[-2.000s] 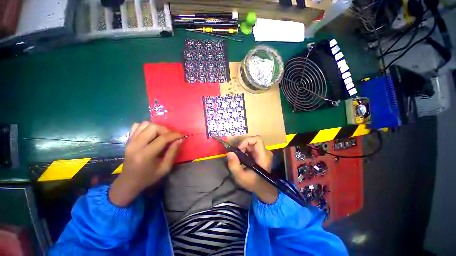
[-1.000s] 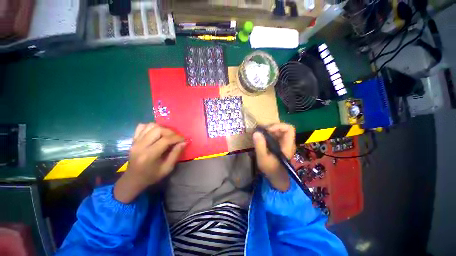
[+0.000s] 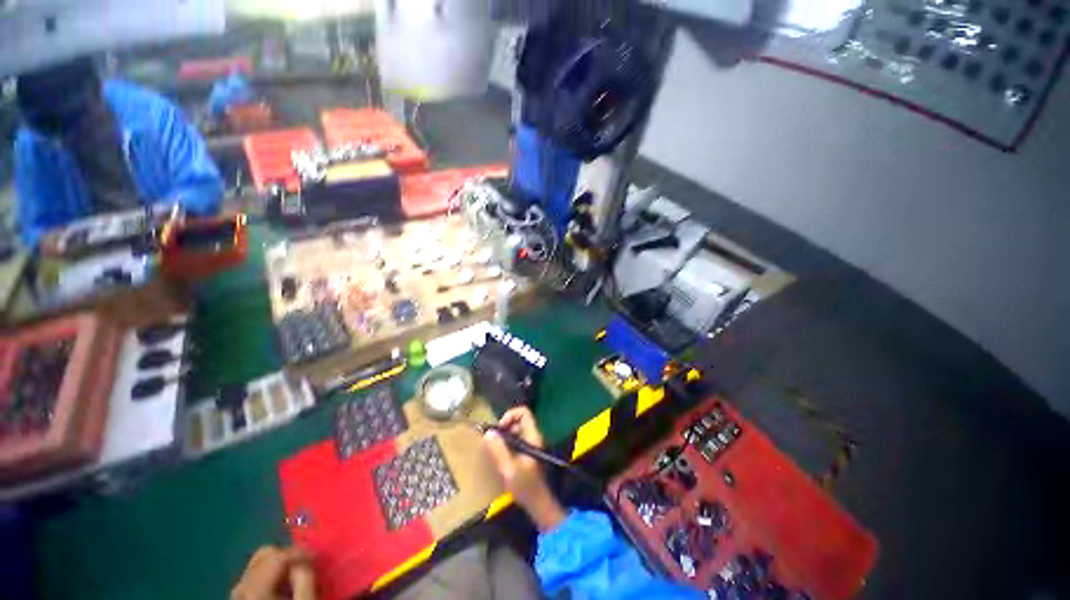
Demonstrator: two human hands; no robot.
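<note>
The worked circuit board panel [image 3: 415, 482] lies across the red sheet [image 3: 340, 533] and the tan card [image 3: 475, 474]. A second panel [image 3: 367, 421] lies just behind it. My right hand [image 3: 519, 459] holds the black soldering iron [image 3: 547, 455] beside the tan card, its tip end near the round clear jar [image 3: 446, 391] with whitish contents. My left hand [image 3: 275, 574] is at the bottom edge, partly cut off and blurred, by the red sheet; whether it holds solder wire cannot be seen.
A black fan [image 3: 506, 370] stands right of the jar. A red parts bin [image 3: 810, 533] is at the lower right, a compartment tray [image 3: 250, 413] at the left, a wooden parts board [image 3: 387, 279] behind. Another person in blue [image 3: 153, 147] sits at the far left.
The view has tilted up and turned, now showing the far bench and a person. My right hand has moved the iron off the panel toward the jar. My left hand is lower in the picture.
</note>
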